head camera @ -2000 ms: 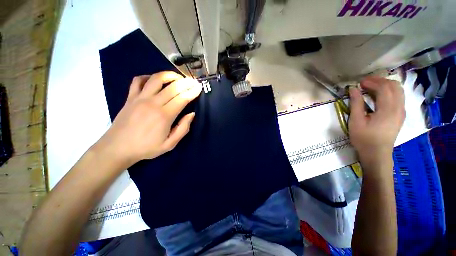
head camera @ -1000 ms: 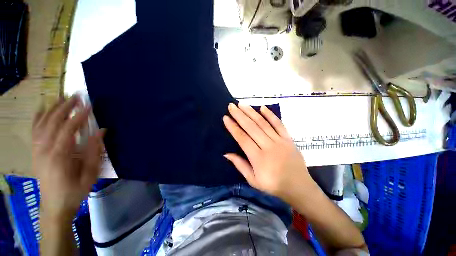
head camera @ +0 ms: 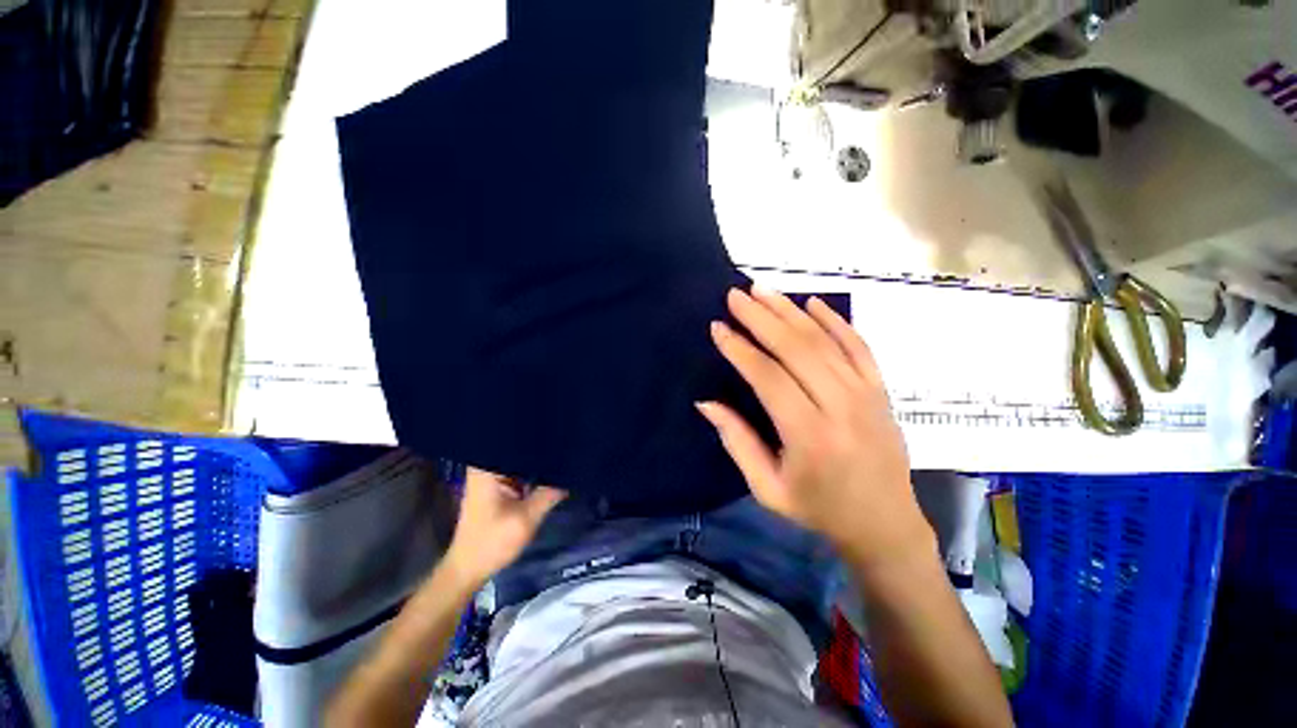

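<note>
A large dark navy garment panel (head camera: 555, 270) lies flat on the white table, left of the sewing machine's foot area, its front edge hanging over the table's front edge. My right hand (head camera: 818, 413) rests palm down on the panel's right part, fingers slightly spread. A small dark cloth corner shows just beyond its fingertips. My left hand (head camera: 501, 515) is at the panel's front edge, low over my lap; its fingertips are partly hidden by the cloth, so its grip cannot be told.
The machine head (head camera: 1195, 142) stands at the upper right. Gold-handled scissors (head camera: 1124, 334) lie on the table's right side. Blue baskets stand below at left (head camera: 128, 569) and right (head camera: 1117, 583). A brown board (head camera: 142, 299) is at the left, with dark pieces on it.
The panel has come away from the needle area to the left. My right hand has left the scissors and lies on the cloth. My left hand has moved from the far left to the panel's front edge.
</note>
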